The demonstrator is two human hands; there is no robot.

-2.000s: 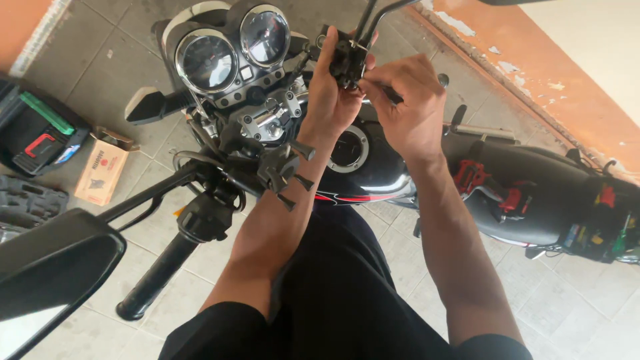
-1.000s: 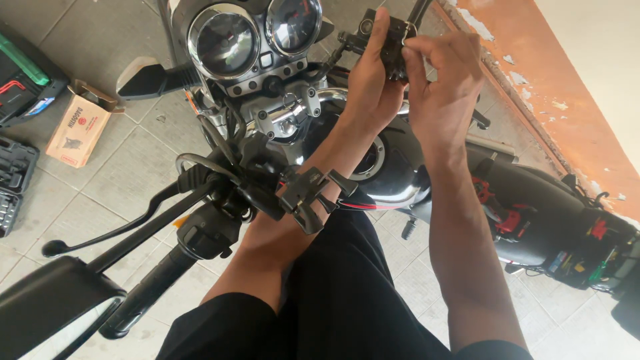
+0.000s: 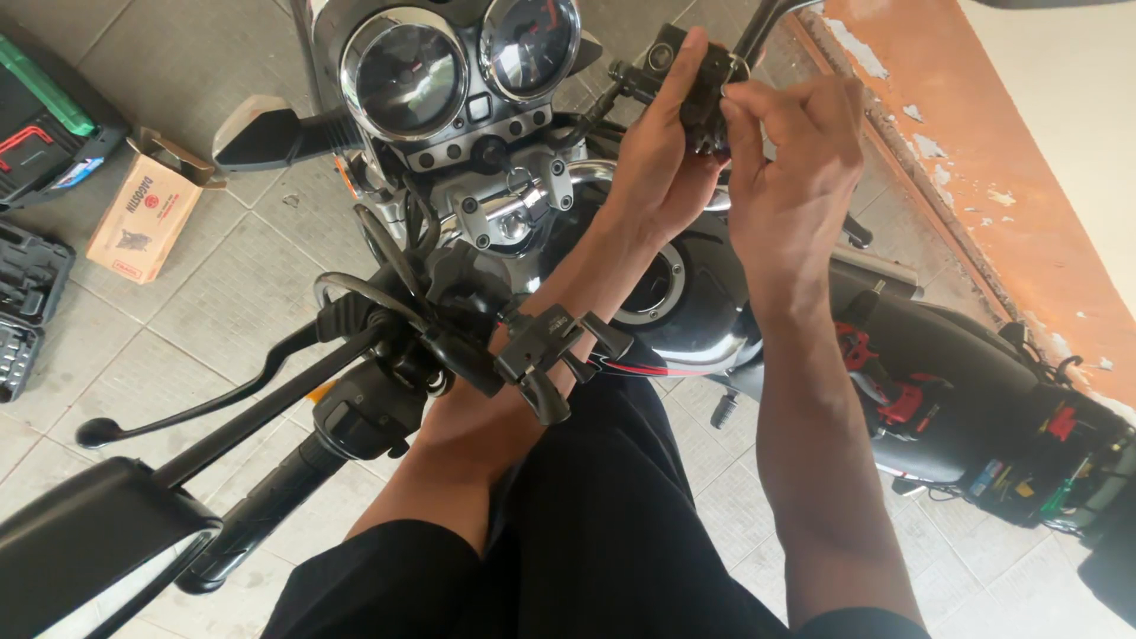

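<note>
At the top right of the motorcycle's handlebar is a black brake master cylinder and control housing [image 3: 706, 84]. My left hand [image 3: 661, 160] is closed around it, the thumb along its top and the fingers beneath. My right hand [image 3: 794, 151] has thumb and index finger pinched at the housing's right edge; whether a small part lies between them cannot be told. Left of my hands stand two round chrome-rimmed gauges [image 3: 404, 75]. A black phone holder [image 3: 541, 346] sits above my left forearm, and the fuel tank cap [image 3: 652, 284] shows between my arms.
The left grip [image 3: 266, 506], clutch lever [image 3: 257, 377] and mirror [image 3: 98, 541] reach out at lower left. On the tiled floor lie a cardboard box [image 3: 146, 213] and tool cases [image 3: 31, 302]. Red-handled tools [image 3: 896, 399] rest on the seat [image 3: 967, 382]. A peeling orange wall [image 3: 994, 177] borders the right.
My right hand has moved from below the housing up to its right edge. My left hand stays on the housing. The view has shifted a little.
</note>
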